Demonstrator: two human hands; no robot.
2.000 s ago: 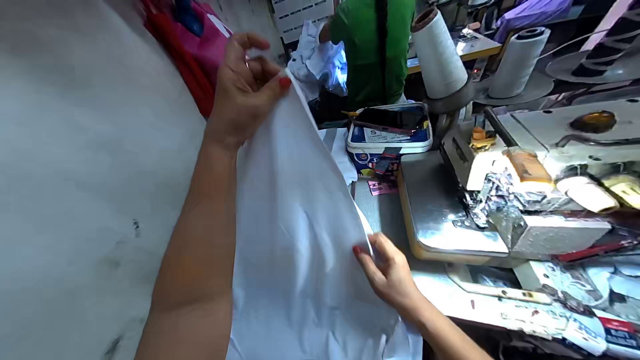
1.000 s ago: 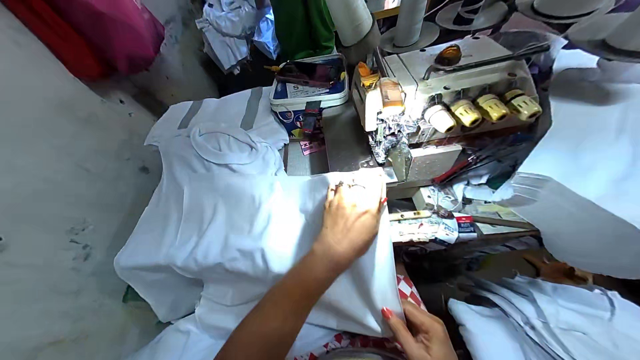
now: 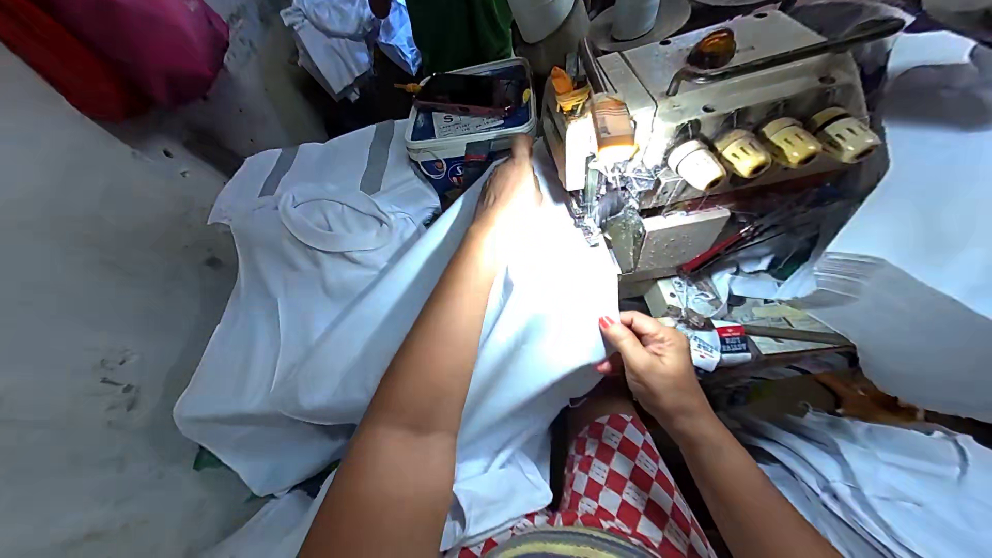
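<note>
A white fabric garment (image 3: pixel 333 310) with a ribbed round neckline and grey stripes lies over the left of the work surface. My left hand (image 3: pixel 511 182) reaches forward and rests on the white cloth beside the plastic tub, its fingertips partly lost in glare. The cloth's right edge is pinched between the thumb and fingers of my right hand (image 3: pixel 647 356), near the front of the table. Just right of the cloth stands an overlock sewing machine (image 3: pixel 752 85) with several yellowish tension dials; its needle area is bright and partly hidden by plastic wrap and threads.
A plastic tub (image 3: pixel 471 136) with a phone (image 3: pixel 465 93) on its lid stands behind the cloth. Thread cones (image 3: pixel 635 19) rise behind the machine. White fabric hangs at right, and more white pieces (image 3: pixel 876 480) are piled below. A wall borders the left; a person in green is beyond.
My left hand has moved forward along the cloth to beside the tub. My right hand stays at the cloth's edge. Two seconds ago the cloth was held up; now it lies across the surface.
</note>
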